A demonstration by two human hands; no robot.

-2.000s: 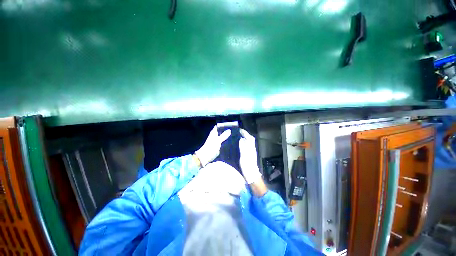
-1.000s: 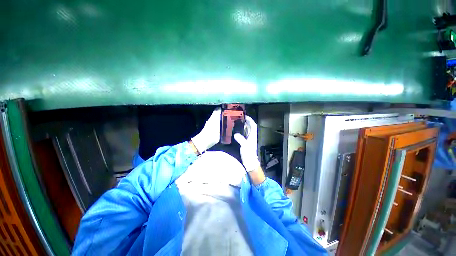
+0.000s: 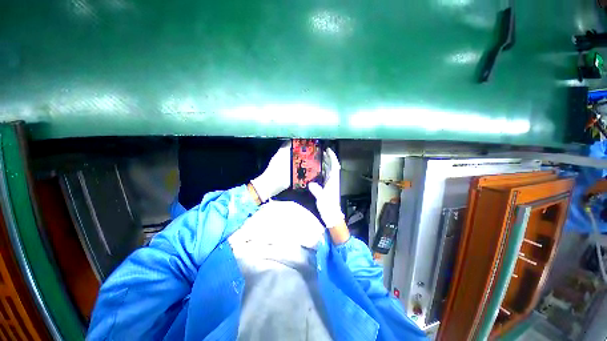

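Note:
A phone (image 3: 307,164) with a lit red-pink screen is held upright in front of my lap, just below the bench edge. My left hand (image 3: 273,176), in a white glove, grips its left side. My right hand (image 3: 328,188), also in a white glove, holds its right side, with the thumb at the lower part of the screen. The fingers behind the phone are hidden.
A green bench mat (image 3: 266,73) spans the top, with a black brush-like tool (image 3: 498,45) at its right. Below the bench are a dark panel (image 3: 103,216) at left, a black handset (image 3: 387,226), a light grey cabinet (image 3: 426,226) and an orange-brown frame (image 3: 489,260) at right.
The phone screen, dark at first, has lit up red-pink, and its picture has changed. My right thumb has moved onto the screen's lower part. The view has shifted, and the bench edge sits higher.

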